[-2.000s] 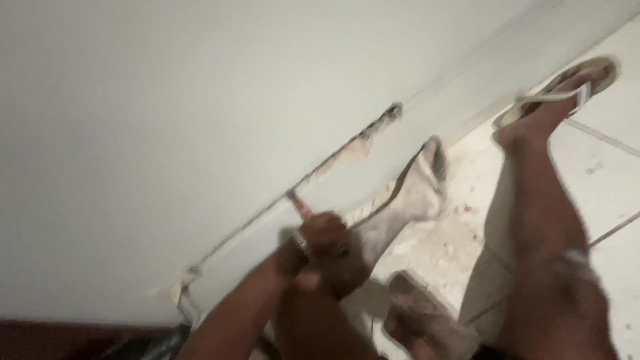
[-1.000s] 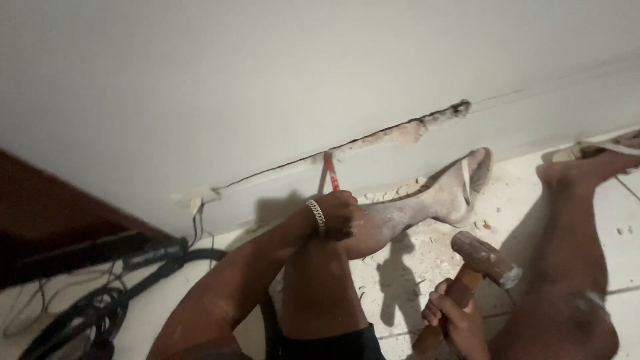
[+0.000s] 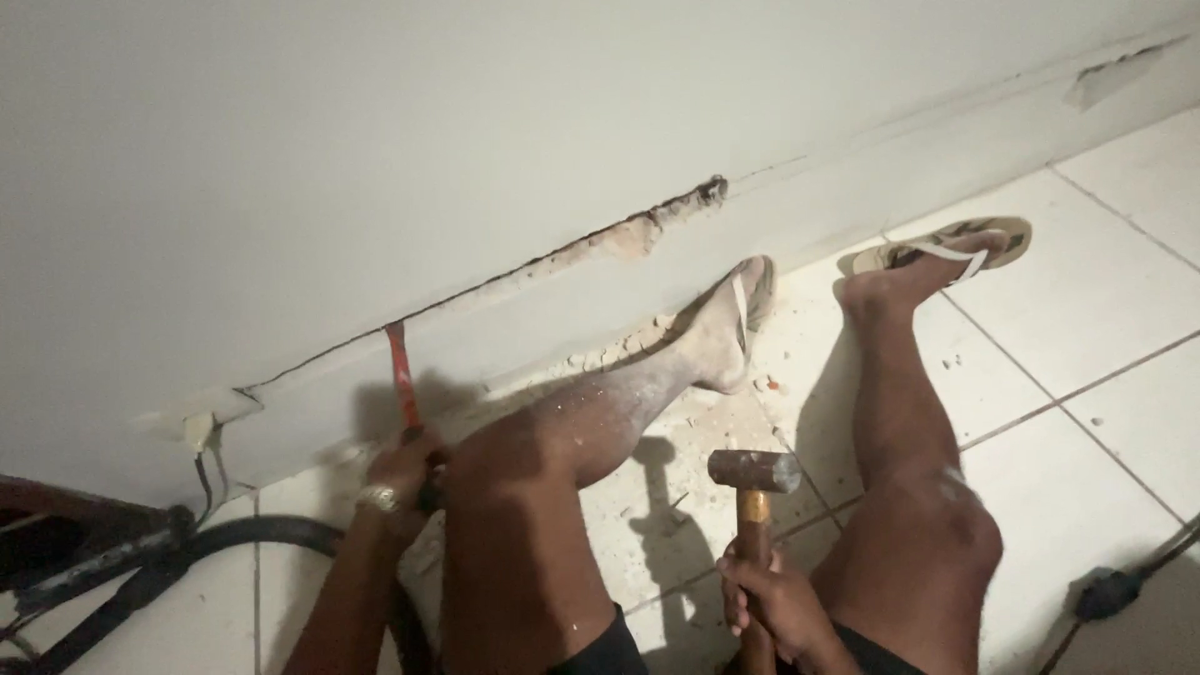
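My left hand [image 3: 408, 469] grips a red cold chisel [image 3: 403, 375], whose tip touches a narrow groove [image 3: 525, 267] cut in the white wall. A bracelet or watch is on that wrist. In my right hand [image 3: 773, 595] is a sledge hammer [image 3: 753, 472] with a wooden handle, held head up above the floor between my legs, away from the chisel. The groove widens into broken plaster [image 3: 637, 236] toward its upper right end. At its lower left end is a wall outlet with a plug [image 3: 199, 429].
Plaster rubble [image 3: 619, 352] lies along the wall base and on the floor tiles [image 3: 1078, 478]. My feet wear flip-flops [image 3: 1008, 239]. A black hose or tube [image 3: 272, 532] and cables are at lower left. A dark object on a cord [image 3: 1106, 595] lies at right.
The chisel tip now meets the groove farther left, nearer the outlet, than one second ago. The hammer stands more upright than it did then.
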